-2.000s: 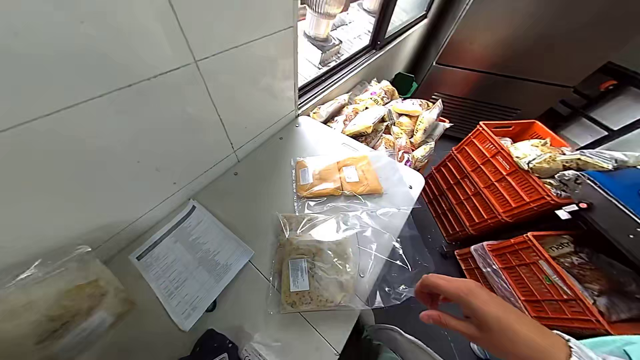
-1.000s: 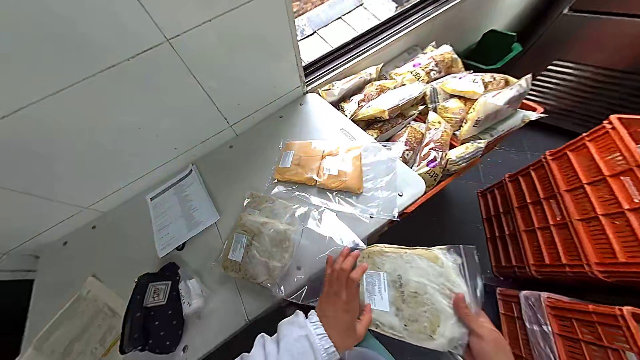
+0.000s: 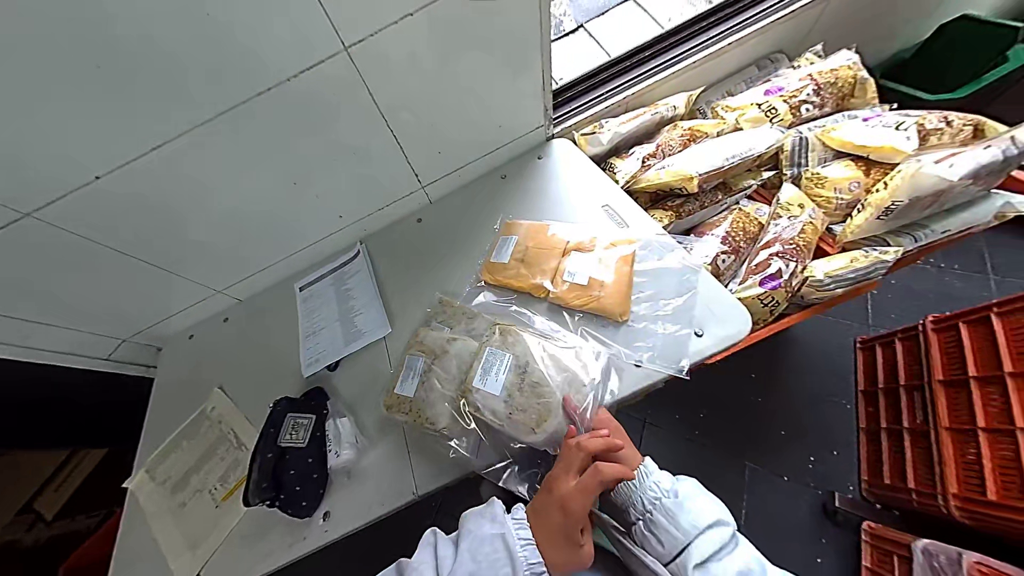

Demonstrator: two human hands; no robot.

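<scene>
My left hand (image 3: 572,500) is at the edge of the table, its fingers at the edge of a clear plastic bag (image 3: 596,376). Behind and partly under it, my right hand (image 3: 612,440) pinches the same bag edge; the two hands overlap. A labelled pale, speckled flat food pack (image 3: 512,392) lies at the bag's left part, against another speckled pack (image 3: 432,380) to its left. Farther back lie two orange packs (image 3: 560,268) side by side with white labels, with clear plastic extending to the right.
A printed sheet (image 3: 340,312), a dark dotted pouch (image 3: 290,452) and a worn paper (image 3: 196,484) lie on the table (image 3: 448,240). Snack bags (image 3: 760,160) fill a crate beyond its right end. Red crates (image 3: 944,408) stand at right, a green bin (image 3: 952,64) at top right.
The pale pack held between both hands one second ago now rests on the table beside the other pale pack. My hands have come together at the plastic's edge.
</scene>
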